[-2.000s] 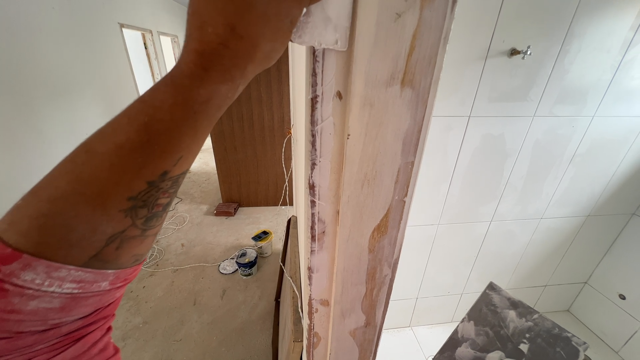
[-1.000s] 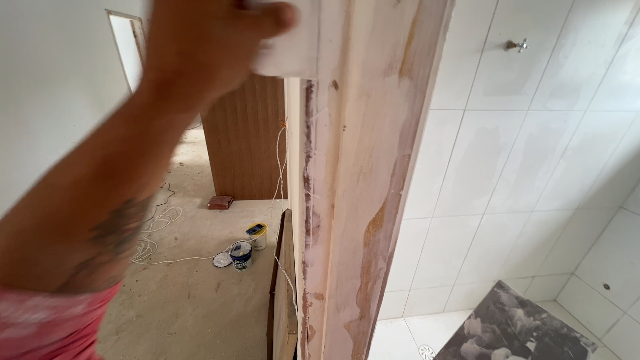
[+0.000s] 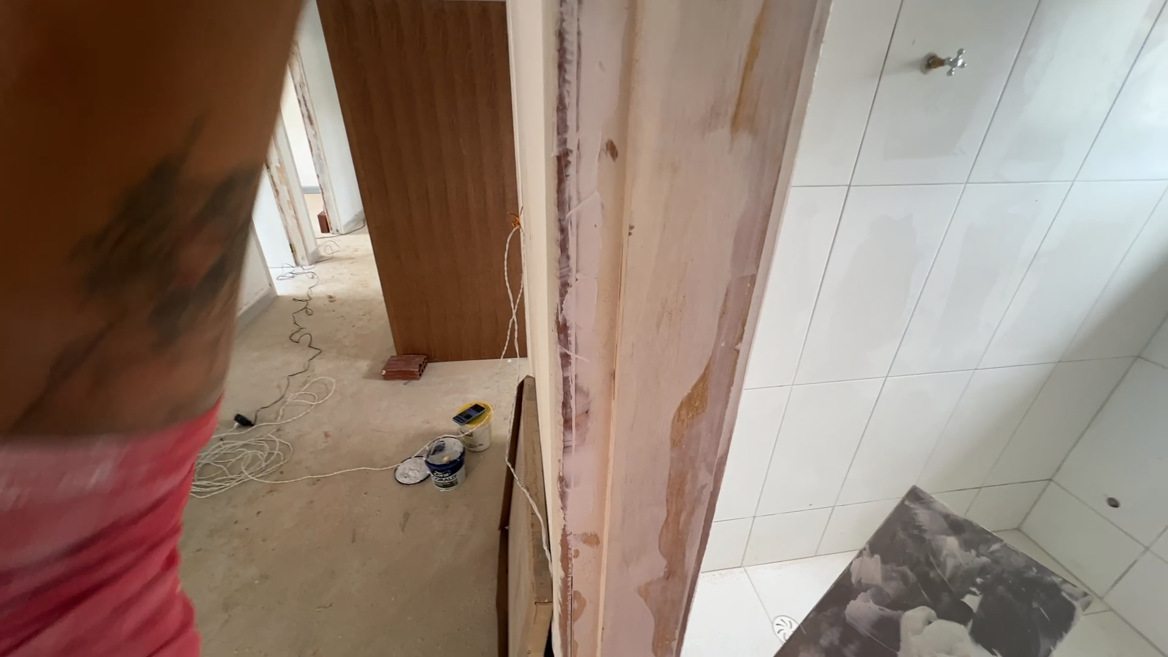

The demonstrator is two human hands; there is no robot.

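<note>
My left forearm, tattooed and blurred, rises at the left edge from a red sleeve, and its hand is out of frame above. A wooden door frame [image 3: 675, 274] stands upright in the middle, with pale filler smeared along it and brown patches showing through. At the lower right a dark flat board [image 3: 949, 584] bears whitish smears of paste; no hand shows on it. My right hand is not in view.
An open bucket [image 3: 445, 464], a yellow-rimmed bucket [image 3: 476, 429] with a phone-like device on top, and a coiled white cable [image 3: 242, 456] are on the floor. A brown door panel [image 3: 429, 182], a hollow brick [image 3: 404, 367] and a leaning board [image 3: 529, 547] stand beyond. White tiles [image 3: 931, 274] carry a tap [image 3: 944, 62].
My left hand, earlier at the top of the door frame with a pale flat spreader, has gone up out of view. The forearm now stands more upright at the left.
</note>
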